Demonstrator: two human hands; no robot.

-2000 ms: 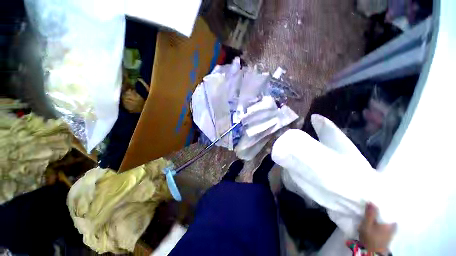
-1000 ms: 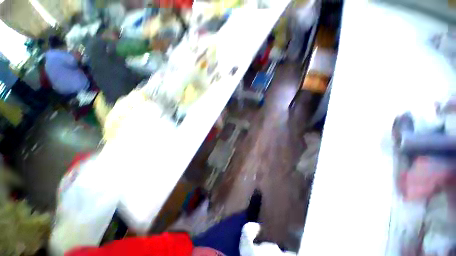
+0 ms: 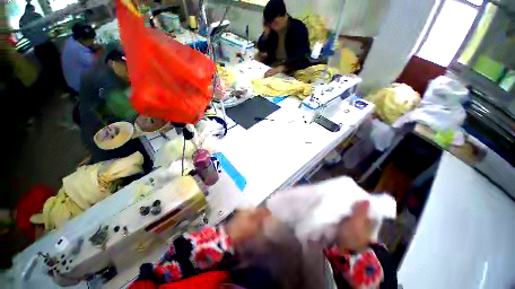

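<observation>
A bunched white cloth [image 3: 322, 206] is in front of me, low in the view, above the gap beside the white sewing table. My right hand [image 3: 357, 226] is blurred and grips the cloth near its right end. My left hand [image 3: 248, 223] is strongly blurred at the cloth's left end; its fingers are not clear, and whether it holds the cloth cannot be told. Both sleeves have red and white flower patterns on black.
A sewing machine [image 3: 135, 226] is at lower left, another [image 3: 333, 93] farther back on the table [image 3: 271, 135]. A red bag [image 3: 164, 68] hangs at upper left. A person [image 3: 288, 42] sits at the back. A white table [image 3: 468, 226] is right, a yellow bundle [image 3: 398, 101] behind.
The view has swung up and across from the aisle to the sewing table. The white cloth, low in the view before, is now raised between both hands. My left hand has come into view.
</observation>
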